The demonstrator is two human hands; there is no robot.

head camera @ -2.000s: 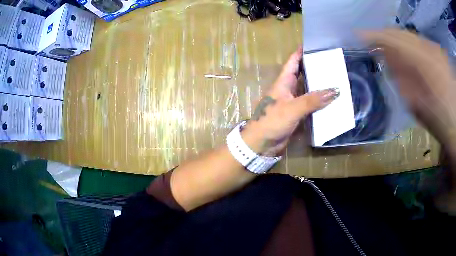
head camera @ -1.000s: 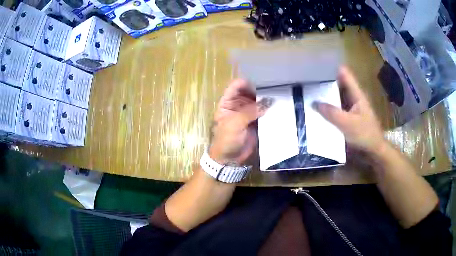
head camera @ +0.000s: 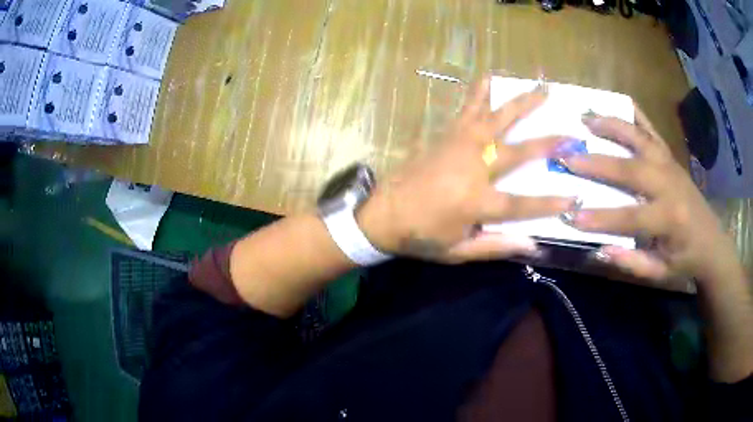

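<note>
A white retail box [head camera: 570,107] stands at the table's near edge, right of centre. Its lid is down, with a blue square logo partly covered by fingers. My left hand [head camera: 462,177] lies over the lid's left part, fingers spread, thumb at the near edge. My right hand [head camera: 652,189] lies over the lid's right part, thumb at the near edge. Both hands press on or hold the box. A narrow dark strip shows along its near side. The inside of the box is hidden.
White finished boxes [head camera: 74,95] stand stacked at the left. Open boxes [head camera: 726,99] are at the right edge. A black cable heap [head camera: 611,7] is cut off at the top. A thin white strip [head camera: 438,75] lies on the tan table [head camera: 330,74]. A dark slatted crate [head camera: 149,305] is below left.
The lid that stood up is now down over the box, hiding the white inner flaps. Both hands have moved from the box's sides onto its top. The view has shifted.
</note>
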